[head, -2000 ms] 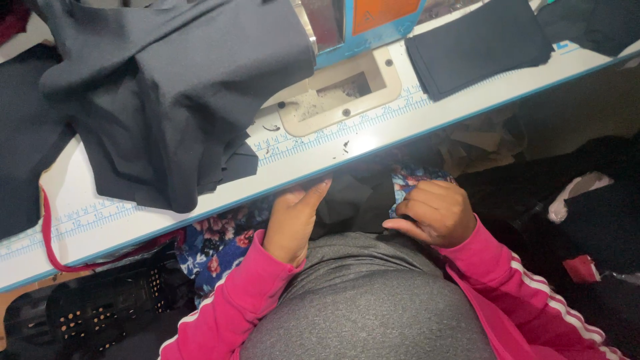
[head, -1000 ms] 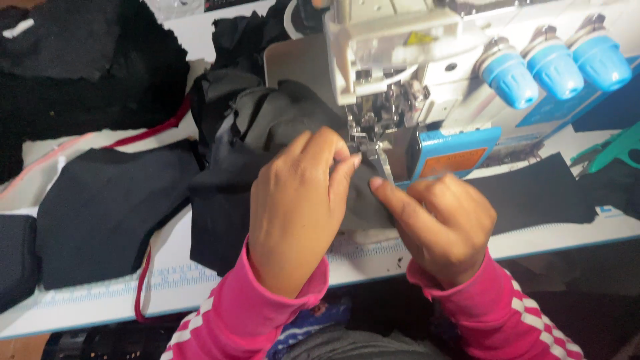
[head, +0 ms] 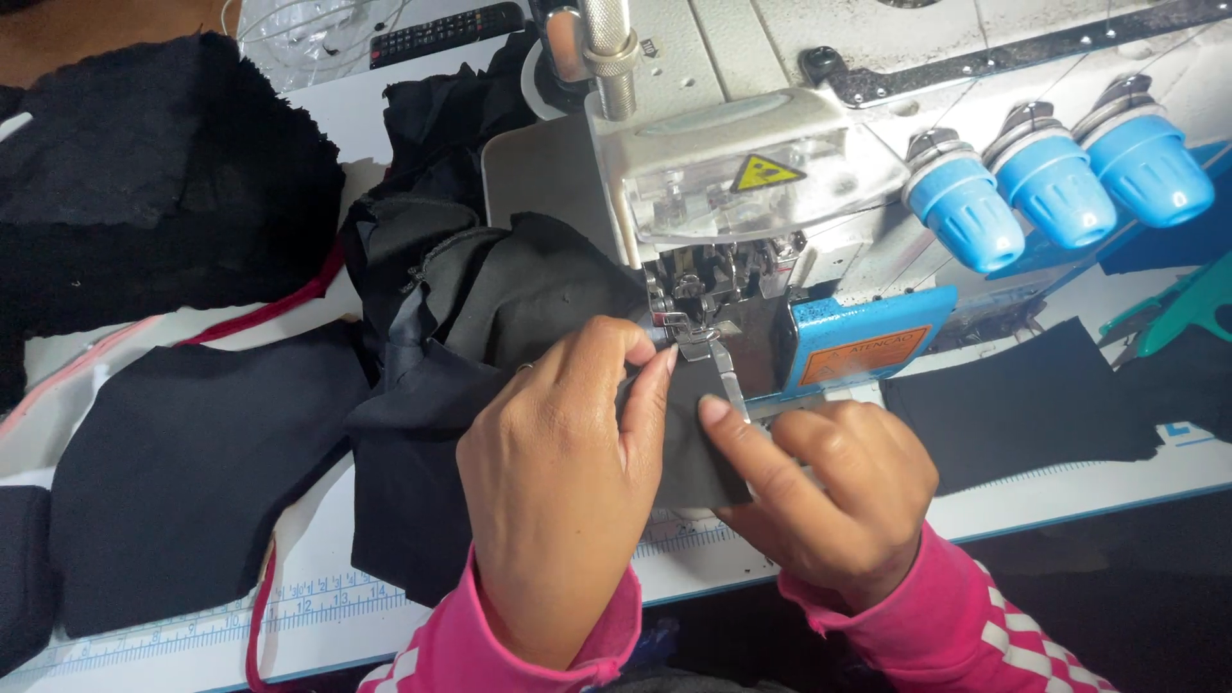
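Observation:
A dark fabric piece [head: 688, 448] lies at the presser foot [head: 695, 337] of an overlock sewing machine [head: 731, 183]. My left hand [head: 568, 472] pinches fabric between thumb and index finger just left of the foot. On the right, my right hand [head: 837, 486] has its index fingertip on the same piece beside the foot, with its thumb at the piece's lower edge. Bunched black fabric [head: 520, 289] spreads left of the needle area, partly behind my left hand. The needle tip itself cannot be made out.
Cut dark pieces [head: 202, 462] and a black fabric pile [head: 164, 183] lie at left, with a dark red strip [head: 308, 289] between. A remote control [head: 448, 34] is at the top. Right of the machine's blue cover [head: 866, 337] lie another dark piece [head: 1020, 404] and green-handled snips [head: 1184, 308].
Both hands were below the table edge two seconds ago; one second ago they were at the presser foot, as now. The view has shifted strongly toward the machine.

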